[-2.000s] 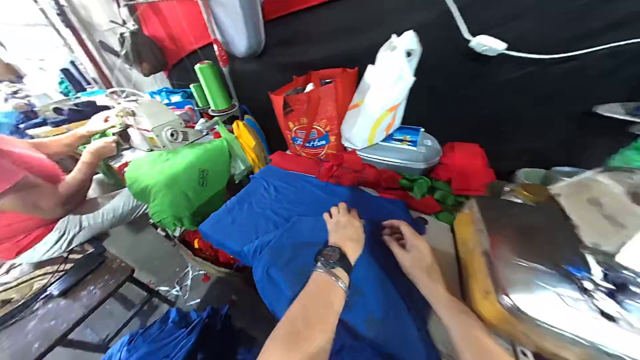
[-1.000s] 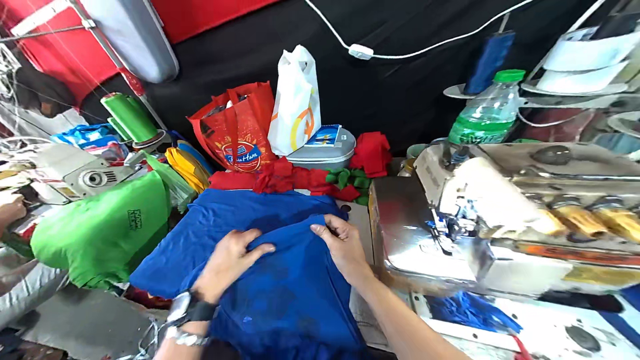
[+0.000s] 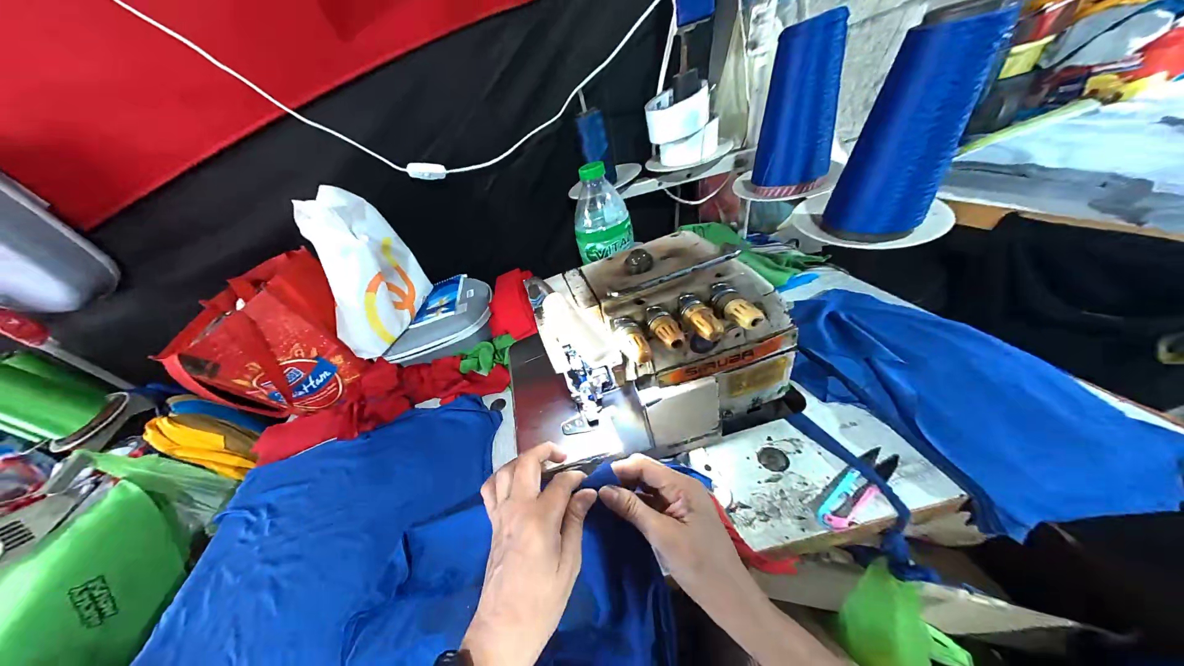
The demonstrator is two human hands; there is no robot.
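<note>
Blue fabric (image 3: 435, 555) hangs over the near edge of the work surface, in front of a Siruba overlock sewing machine (image 3: 675, 324). Thumb and fingers of my left hand (image 3: 532, 536) pinch the fabric's edge just below the lit presser foot (image 3: 581, 424). My right hand (image 3: 675, 527) pinches the same edge close beside it, its fingertips near the front of the machine's plate. The fabric's lower part is partly hidden behind my hands and forearms.
Thread snips (image 3: 856, 490) lie on the machine table at right, beside more blue fabric (image 3: 971, 398). Large blue thread cones (image 3: 916, 129) and a green-capped plastic bottle (image 3: 601, 217) stand behind. A red bag (image 3: 277, 342), a white plastic bag (image 3: 356, 268) and green fabric (image 3: 92, 573) are at left.
The view has swung right to the sewing machine. My hands, earlier apart on the blue fabric left of the machine, are now close together at its front, pinching the fabric's edge.
</note>
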